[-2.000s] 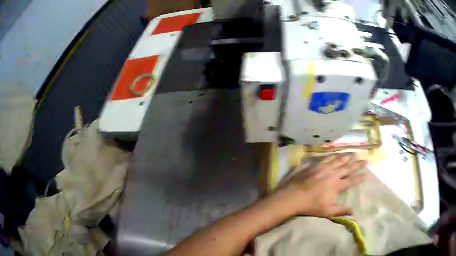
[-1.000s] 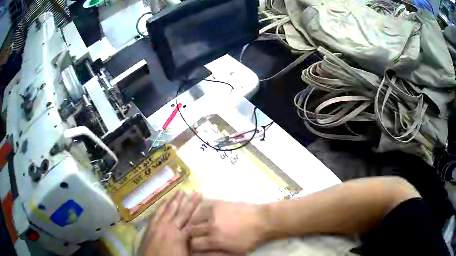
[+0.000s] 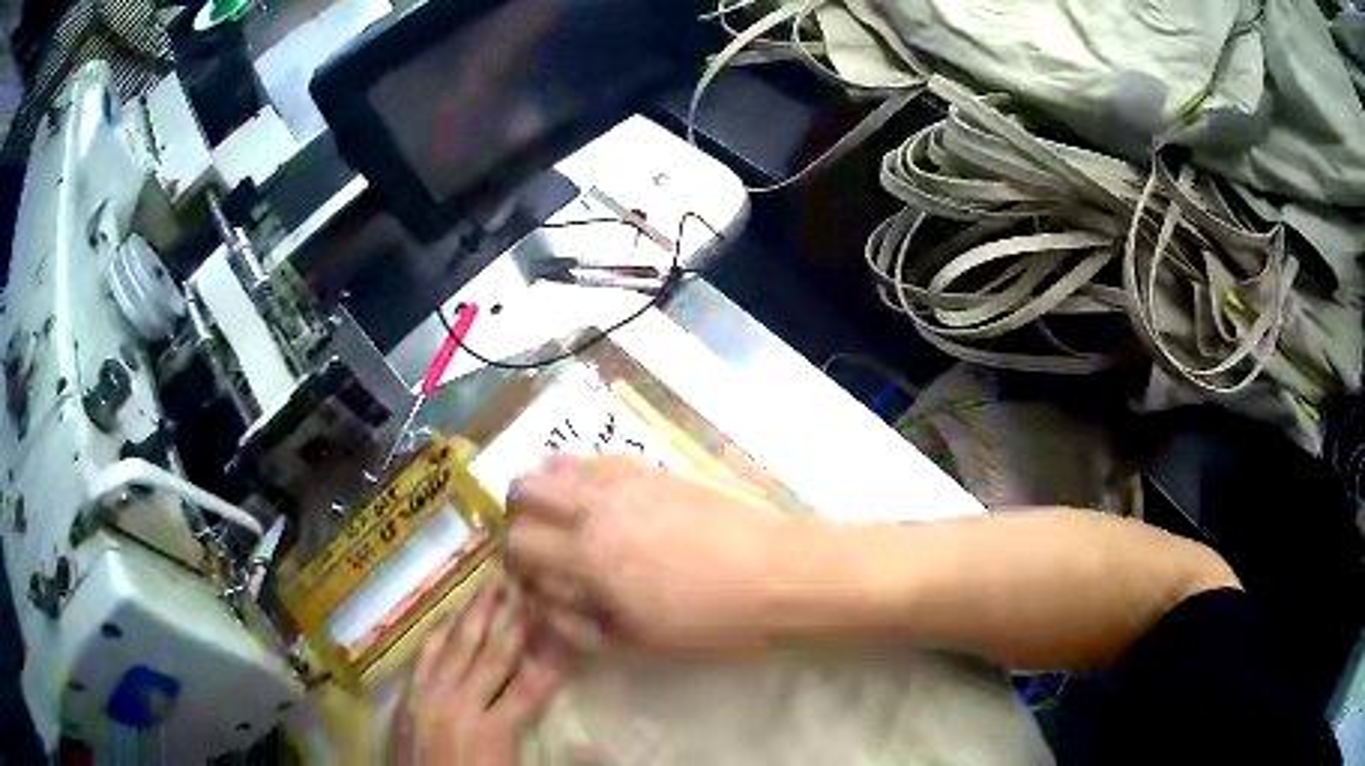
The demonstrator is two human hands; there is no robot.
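Observation:
The amber clamp frame, with a slot window and black handwriting, lies beside the machine head. Beige cloth lies at the bottom, under and beside my hands. My left hand is blurred and cut by the bottom edge. It lies flat at the clamp's near edge with its fingers a little apart. My right hand is beside it, over the template, with fingers bent down. Its fingertips are hidden, so I cannot tell whether it pinches the cloth.
The white machine head stands at left. A pink tool, dark snips and a thin black cable lie behind the clamp. A dark screen stands beyond. Coiled beige straps and heaped khaki cloth are at right.
The view has swung from the front of the machine head towards the right. Since one second ago, the snips have shifted from the template to farther back. My right hand's fingers are now bent.

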